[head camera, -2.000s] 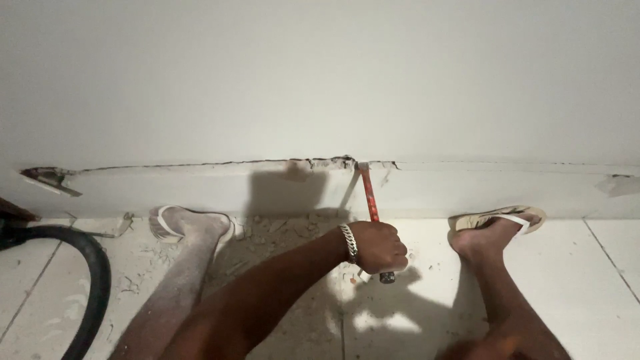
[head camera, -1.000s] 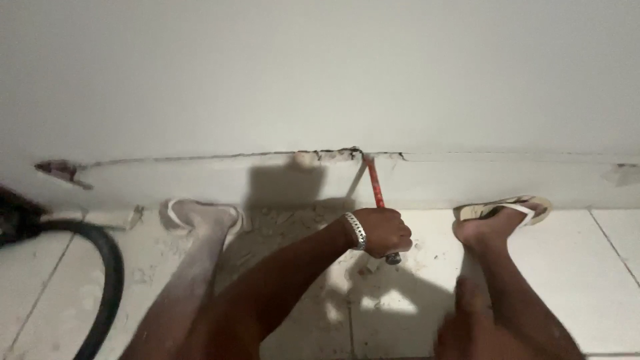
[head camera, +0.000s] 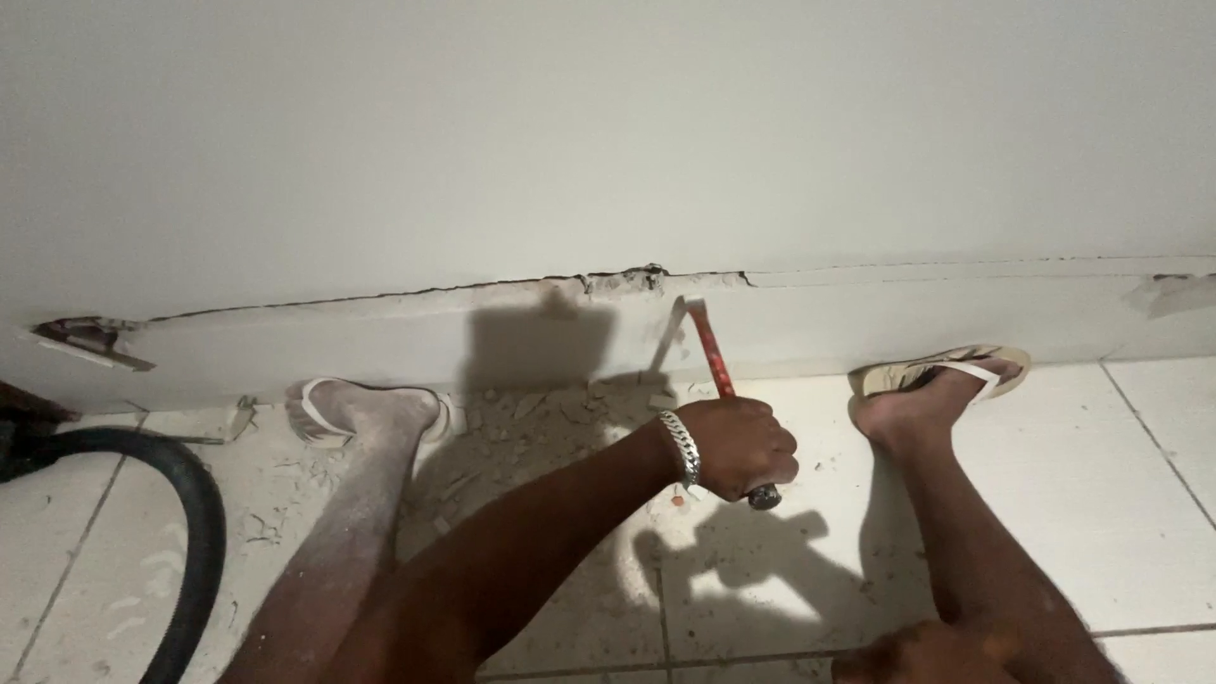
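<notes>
My left hand (head camera: 736, 448), wearing a silver chain bracelet (head camera: 681, 448), is closed around a red flat chisel (head camera: 714, 353). The chisel's dark butt end sticks out below the fist, and its flat tip is at the face of the white skirting (head camera: 817, 318), just under the broken top edge. A jagged crack (head camera: 427, 293) runs along that edge, with chipped plaster (head camera: 622, 282) left of the tip. At the bottom edge, part of what looks like my right hand (head camera: 917, 655) shows; its fingers and anything in it are hidden.
Both feet, in flip-flops (head camera: 997, 380), stand by the skirting. Plaster rubble (head camera: 518, 413) lies on the tiled floor (head camera: 1045, 456) between them. A black corrugated hose (head camera: 204, 532) curves at lower left. Near the wall's left end is a broken opening (head camera: 90, 332); a damaged patch (head camera: 1173, 293) marks the right.
The chisel tip, at the cracked edge before, now sits a little lower on the skirting. What looks like my right hand, blurred one second ago, is now lower, at the bottom edge.
</notes>
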